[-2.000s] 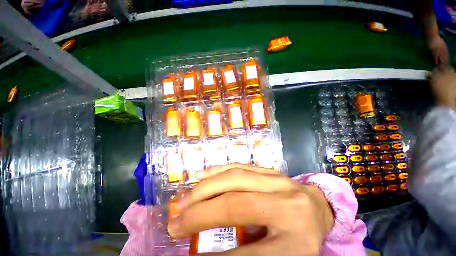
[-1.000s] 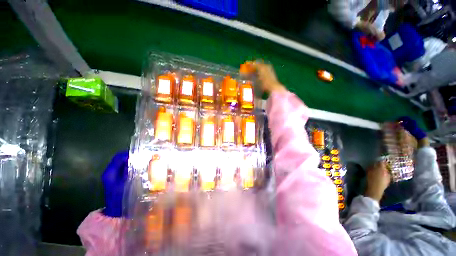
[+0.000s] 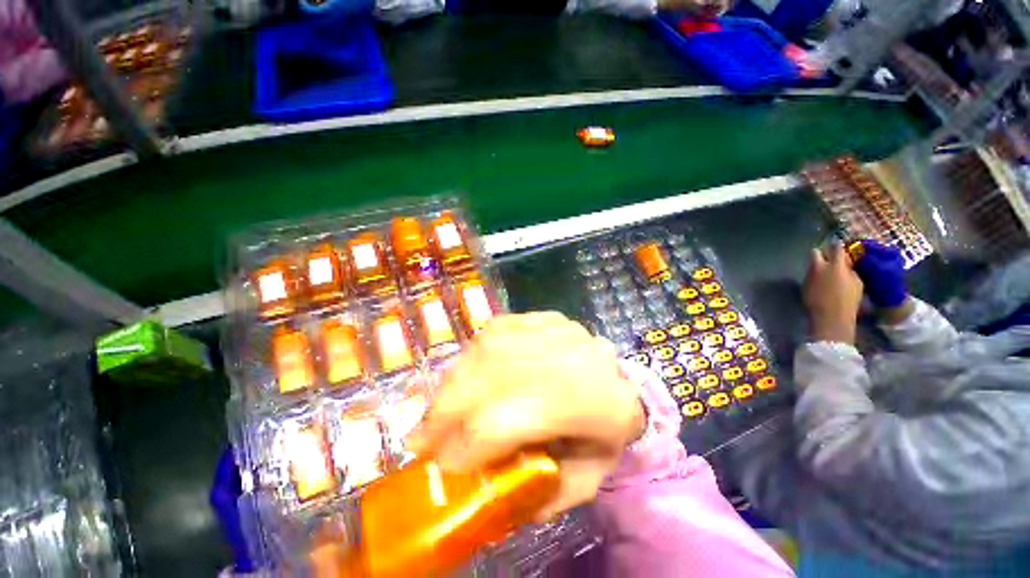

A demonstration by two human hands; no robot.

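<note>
A clear blister tray [image 3: 239, 339] with rows of orange units lies in front of me, tilted slightly. Most units in its two far rows show white labels. My right hand [image 3: 525, 412], bare with a pink sleeve, holds an orange unit [image 3: 446, 514] above the tray's near part and hides some pockets. My left hand [image 3: 229, 508], in a dark blue glove, is mostly hidden at the tray's left edge; its fingers cannot be made out.
A green box [image 3: 147, 350] and stacked clear trays [image 3: 51, 474] are at left. A small-pocket tray [image 3: 610, 305] with upright units is at right. One orange unit [image 3: 595, 137] lies on the green belt [image 3: 474, 169]. Blue bins [image 3: 322, 68] are beyond. A neighbour's hands [image 3: 836, 288] work at right.
My right hand has come back from the belt and is over the tray with an orange unit. The view has shifted, so the tray appears lower and further left.
</note>
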